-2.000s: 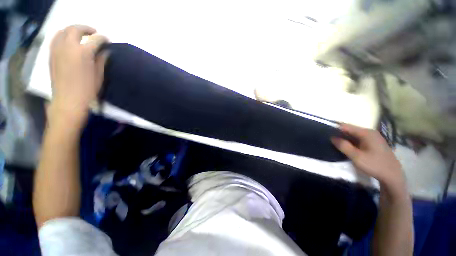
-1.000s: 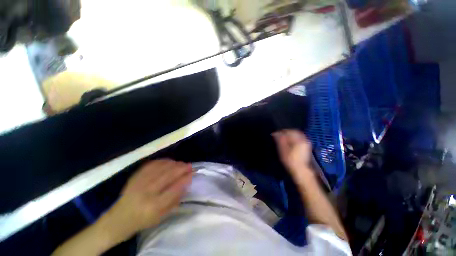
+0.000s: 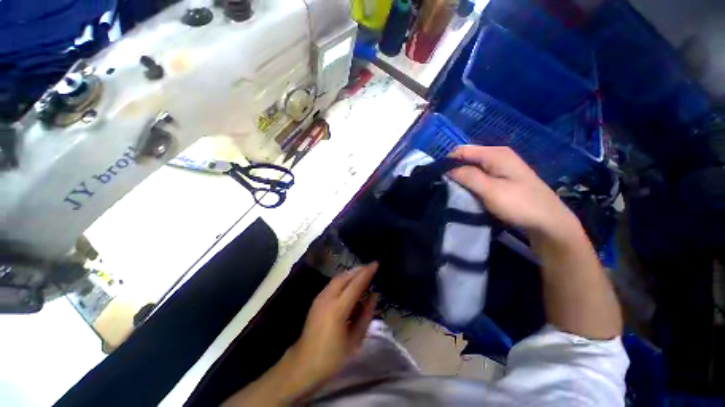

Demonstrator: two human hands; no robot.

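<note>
My right hand (image 3: 509,187) grips the top of a folded garment piece at the right of the table edge. The piece is dark with a pale grey-blue panel (image 3: 463,274) crossed by dark bands, and it hangs down. My left hand (image 3: 338,314) is left of it over my lap, fingers apart, holding nothing. A long dark cloth piece (image 3: 187,318) with a rounded end lies flat on the white table along its front edge. Black-handled scissors (image 3: 256,176) lie on the table behind it, beside the machine.
The off-white sewing machine (image 3: 199,71) fills the upper left, its needle area at the lower left. Blue crates (image 3: 525,95) stand beyond the table's right end. A green-black spool and a red container (image 3: 429,36) stand on a ledge at the top. Dark cloth lies below the table edge.
The view has turned right. Both hands have left the long dark piece, which now lies on the table. My right hand has taken hold of the folded dark and pale piece and raised it.
</note>
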